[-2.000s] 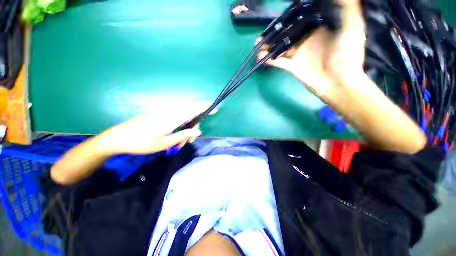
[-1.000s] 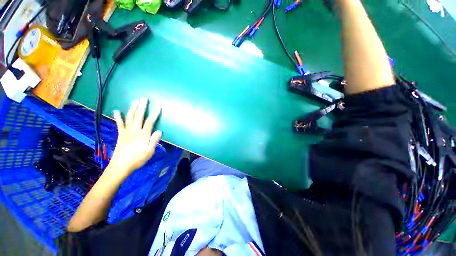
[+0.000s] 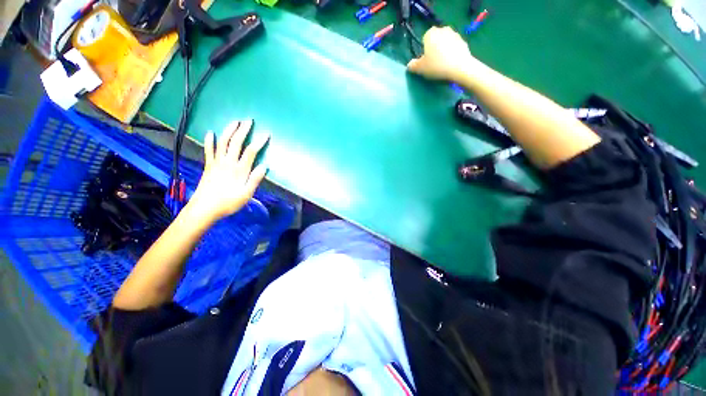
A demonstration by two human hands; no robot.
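My left hand (image 3: 231,176) is open and empty, fingers spread at the bench's near edge. My right hand (image 3: 440,56) is curled low over the green mat (image 3: 341,124) beside black leads; whether it grips a lead is hidden. A black clamp (image 3: 237,39) lies at the left, its leads (image 3: 183,116) hanging over the edge with red and blue tips (image 3: 176,193) by the basket. Another clamp (image 3: 478,117), jaws apart, lies partly under my right forearm, its lower arm (image 3: 484,169) pointing left.
A blue mesh basket (image 3: 46,267) at the left holds black leads or clamps (image 3: 116,205). An orange-brown board (image 3: 128,85) with a yellow roll (image 3: 104,35) and a white block (image 3: 71,78) is at the left corner. A clamp pile (image 3: 673,224) fills the right. Red-blue tips (image 3: 378,36) lie at the far side.
Leads once held in both hands are gone from them. Since one second ago, my right hand has come back into view from the far side. My left hand stays spread; the view has shifted.
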